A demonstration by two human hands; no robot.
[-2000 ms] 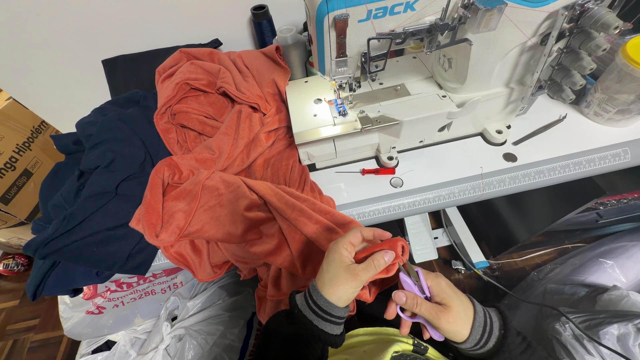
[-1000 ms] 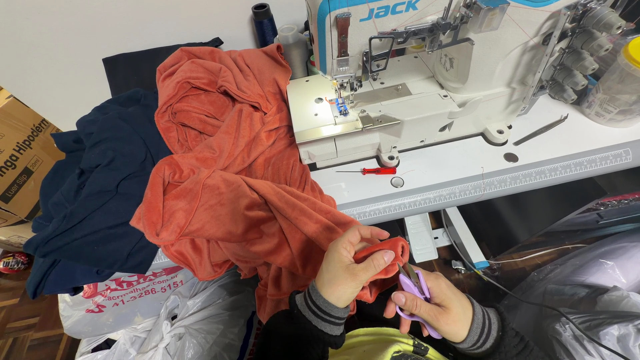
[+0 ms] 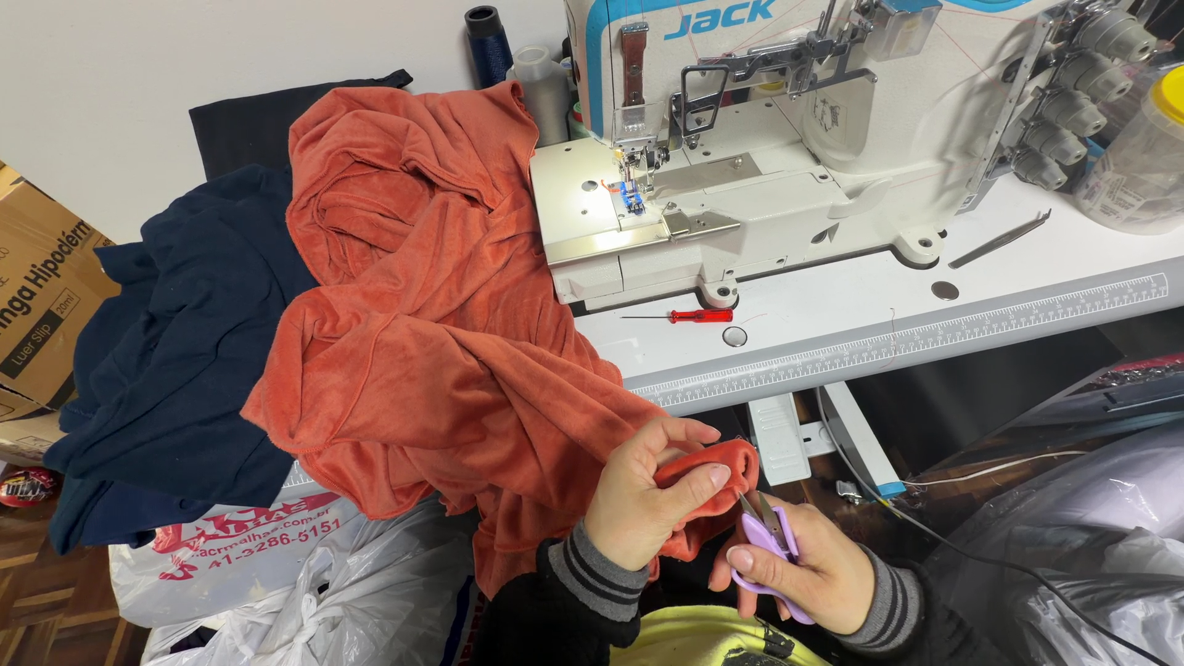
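My left hand [image 3: 655,490] pinches the hemmed end of an orange velour garment [image 3: 444,370], thumb on top of the fabric. The rest of the garment drapes up over the left end of the table beside the sewing machine. In my right hand [image 3: 800,564] is a pair of small scissors with lilac handles [image 3: 770,546]. Their slightly parted blades point up at the edge of the fabric opening, close to my left thumb. Whether the tips touch the cloth cannot be told.
A Jack sewing machine [image 3: 712,203] stands on the white table, which has a printed ruler edge [image 3: 906,347]. Before it lie a red screwdriver [image 3: 700,316] and metal tweezers [image 3: 1001,240]. Dark blue fabric [image 3: 185,342], a cardboard box [image 3: 42,287] and plastic bags [image 3: 305,592] are at left.
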